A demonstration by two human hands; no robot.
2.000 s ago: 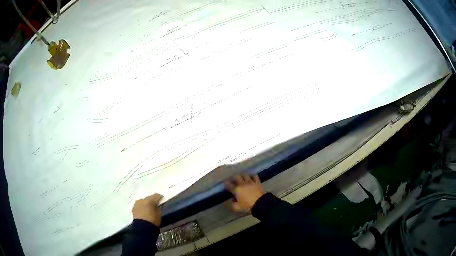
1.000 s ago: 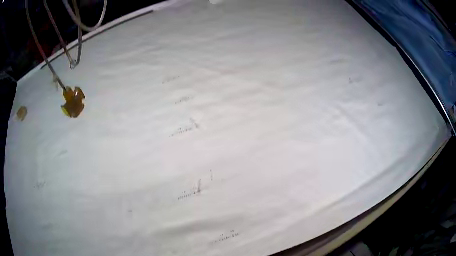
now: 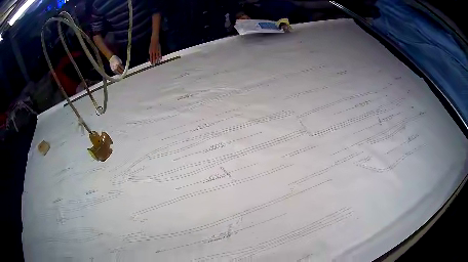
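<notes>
The marker (image 3: 267,158), a huge white paper sheet with dashed and solid pattern outlines, covers the table in front of me. Soft creases show at its lower right. A small tan block (image 3: 43,148) sits on the marker near its far left corner. A yellow-brown hanging plug (image 3: 100,146) hangs on looped cords over the left part of the sheet. Neither of my hands is in view.
A person (image 3: 125,30) in a striped top stands across the table, hands at the far edge by a long thin stick (image 3: 167,61). A white-and-blue packet (image 3: 261,26) lies at the far edge. Loose blue fabric (image 3: 410,46) lies beyond the metal rail (image 3: 444,97) at right.
The view has tilted up, bringing the person and far edge into sight. My hands, at the near paper edge two seconds ago, have left the picture. The near paper edge at right now lies lower.
</notes>
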